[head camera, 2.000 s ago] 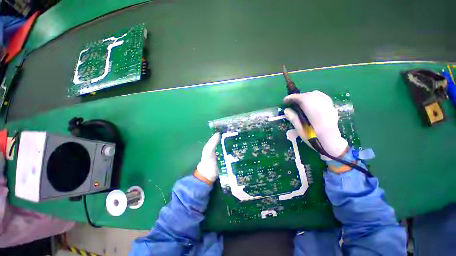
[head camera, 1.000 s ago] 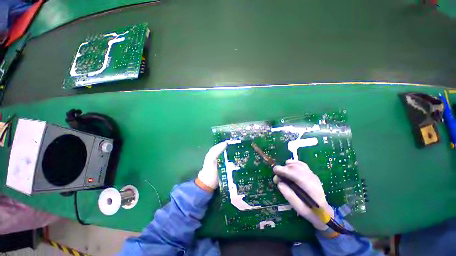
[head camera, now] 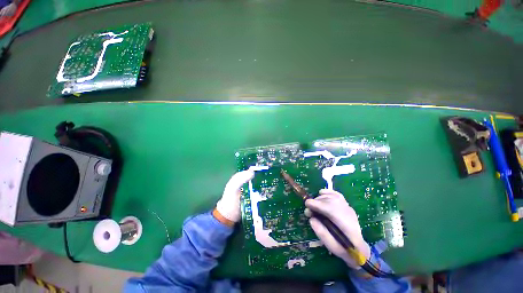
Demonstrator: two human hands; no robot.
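Observation:
A large green circuit board (head camera: 367,194) lies solder side up on the green mat, with wide white tracks in a broken loop. My left hand (head camera: 233,193), in a white glove with an orange cuff band, rests at the board's left edge; its fingertips lie by the upper left track. Whether it grips the edge or any wire is hard to tell. My right hand (head camera: 337,223), also gloved, holds a soldering iron (head camera: 296,189) like a pen. Its brown tip points to the upper left at the board's upper middle; contact is not clear.
A fume extractor (head camera: 54,183) and solder spool (head camera: 107,234) stand left, a thin strand curling off the spool. An iron stand (head camera: 465,143) with a tan sponge and a blue pen-like item (head camera: 498,151) are right. Another board (head camera: 103,60) lies on the dark conveyor (head camera: 275,51) beyond the mat.
The iron has come down from above the board's top edge to its upper middle, my right hand moving down and left. My left hand stays at the left edge. The view has shifted slightly.

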